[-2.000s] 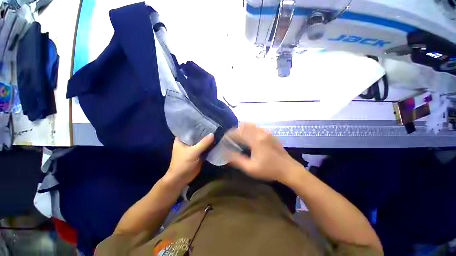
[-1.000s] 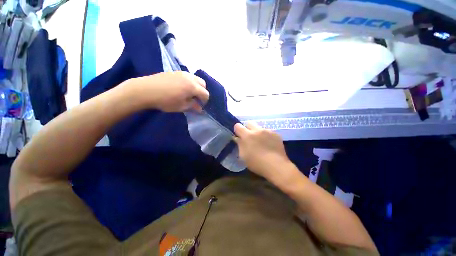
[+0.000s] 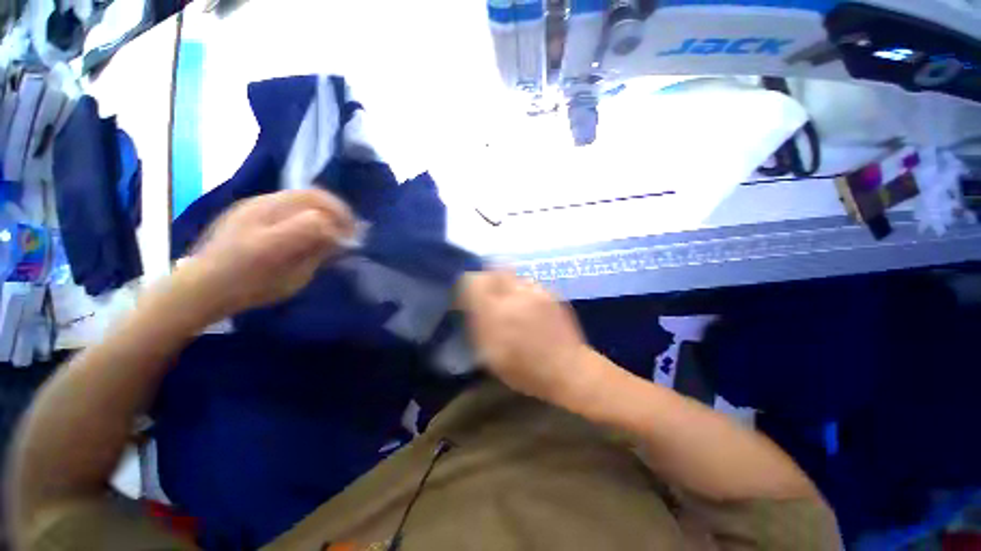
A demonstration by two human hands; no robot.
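A navy garment piece (image 3: 377,210) with a pale grey panel (image 3: 403,296) and a white band (image 3: 312,140) lies left of the machine and hangs over the table's front edge. My left hand (image 3: 282,242), bare and blurred, pinches the garment at its left middle. My right hand (image 3: 522,328), bare and blurred, holds the garment's right edge at the table's front edge. The fingertips of both hands are hard to make out. The presser foot area (image 3: 583,118) stands behind and right of the cloth, apart from it.
The white JACK machine (image 3: 726,45) spans the back right, with a control panel (image 3: 914,54). A ruled edge (image 3: 645,256) runs along the table front. Small scraps (image 3: 887,194) and a black loop (image 3: 798,151) lie right. Dark cloth (image 3: 839,377) is below right. Navy pieces (image 3: 95,194) are at left.
My left hand has moved from the right hand's side to the garment's left part, further left than a second ago. My right hand stays near the table edge. The cloth has shifted and its pale panel is refolded.
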